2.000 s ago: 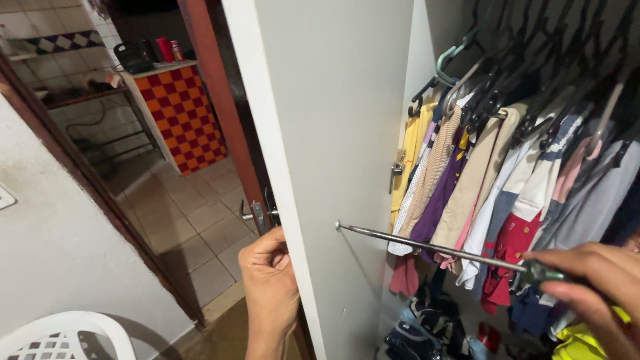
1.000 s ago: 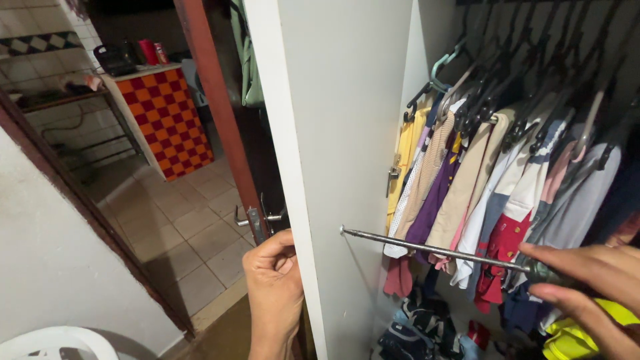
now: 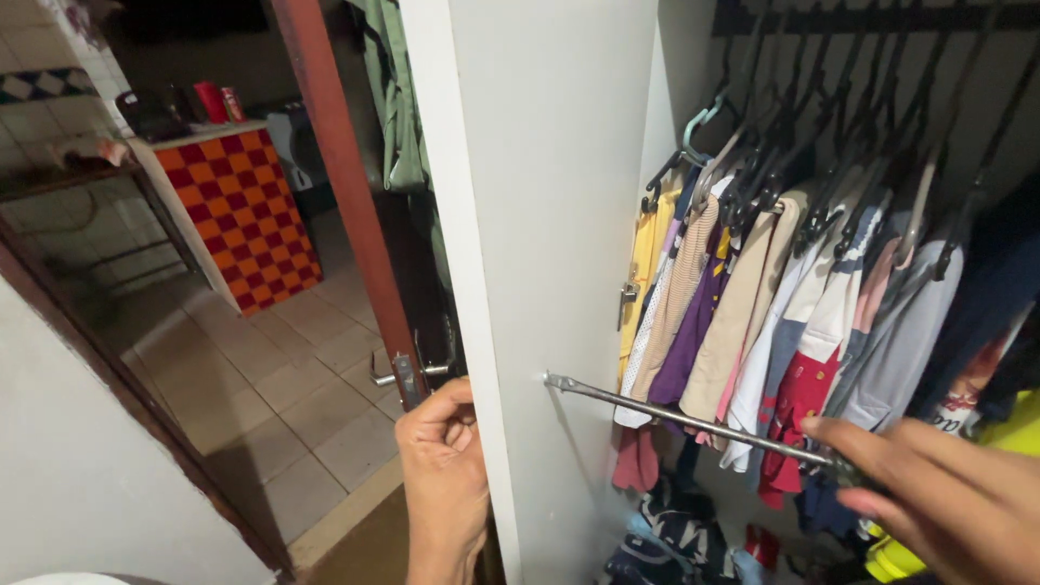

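Note:
My right hand (image 3: 934, 487) grips the dark handle of a long screwdriver (image 3: 699, 422). The metal shaft points left, and its tip meets a small screw head (image 3: 548, 379) in the inner face of a light grey wardrobe door (image 3: 561, 203). At the door's white edge, my left hand (image 3: 447, 479) has its fingers curled around to the outer side. Its fingertips are hidden behind the edge, so what they touch there cannot be seen.
Clothes on hangers (image 3: 747, 317) fill the wardrobe right of the door, with folded clothes (image 3: 674, 528) below. A small metal latch (image 3: 627, 301) sits near the door. Beyond, a brown room door with a lever handle (image 3: 386, 378) stands by a tiled counter (image 3: 236, 219).
The fingers of my right hand have shifted on the screwdriver's handle. The tip stays at the same spot on the door, and my left hand stays at the edge.

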